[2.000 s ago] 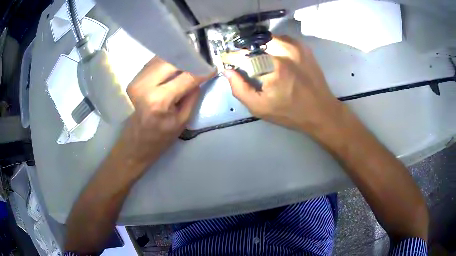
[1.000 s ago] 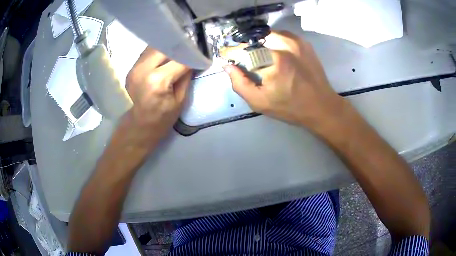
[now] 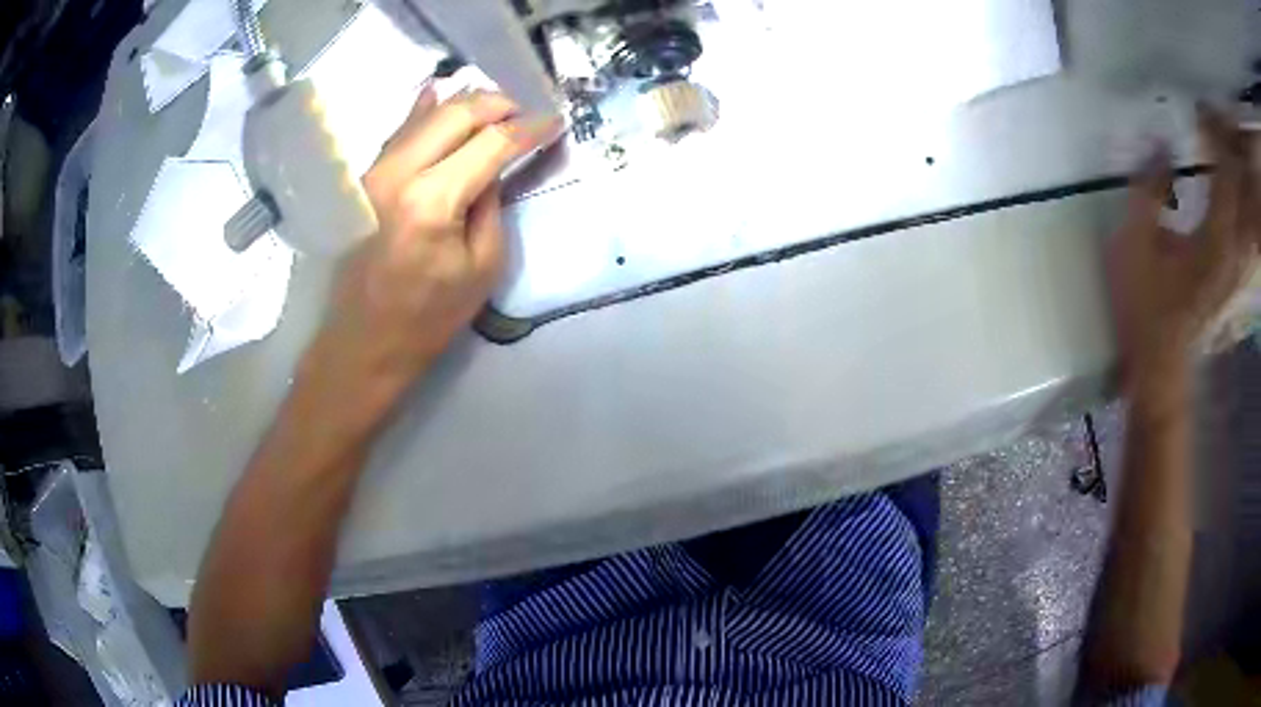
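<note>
My left hand (image 3: 440, 207) is at the left of the needle area, its fingers bent, fingertips low beside the machine head (image 3: 491, 55). White material shows under and beside these fingers, but I cannot tell if they grip it. The needle and presser foot area (image 3: 588, 122) is small and glary. The cream tension knob (image 3: 675, 111) is uncovered. My right hand (image 3: 1182, 256) is blurred at the far right, over the right end of the machine bed (image 3: 774, 207), fingers bent; what it holds, if anything, cannot be made out.
White pieces (image 3: 208, 242) lie at the left of the table (image 3: 664, 442), around the lamp head (image 3: 297, 166). Bright white pieces (image 3: 954, 49) lie on the bed, right of the needle. A translucent bin (image 3: 118, 628) is lower left. A grey blurred shape (image 3: 1162, 49) is upper right.
My right hand has left the knob and needle area and moved far right. My left hand stays left of the needle, fingers more spread. The view has shifted slightly.
</note>
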